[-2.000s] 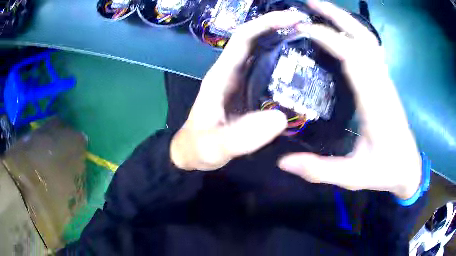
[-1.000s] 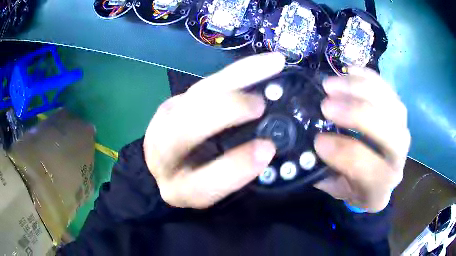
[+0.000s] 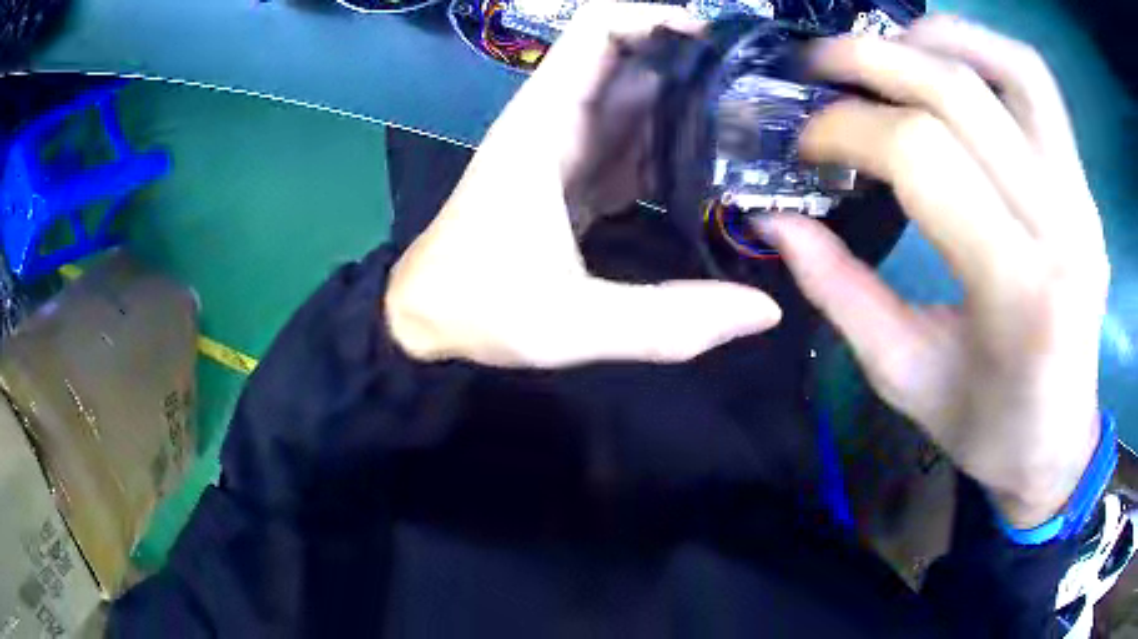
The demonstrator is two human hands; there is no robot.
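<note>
A round black housing (image 3: 690, 162) is held up in front of me, tilted, with its open side toward me. A pale circuit board (image 3: 759, 140) sits inside it, with thin coloured wires (image 3: 746, 240) curling at its lower edge. My left hand (image 3: 524, 262) is around the housing's left side, its thumb stretched out below. My right hand (image 3: 967, 212) reaches over the right side, fingers over the board and thumb tip by the wires. Both hands are bare and partly blurred. The far side of the housing is hidden.
More black units with boards (image 3: 499, 31) stand along the green bench (image 3: 250, 63), cut off by the top edge. A blue stool (image 3: 63, 187) and brown cardboard boxes (image 3: 112, 362) are on the floor at left. A white-and-black part (image 3: 1098, 568) is at lower right.
One second ago the housing's outer face with round white spots was toward me; now its open side with the board shows. Both hands have moved up with it, and my right fingers lie over the board.
</note>
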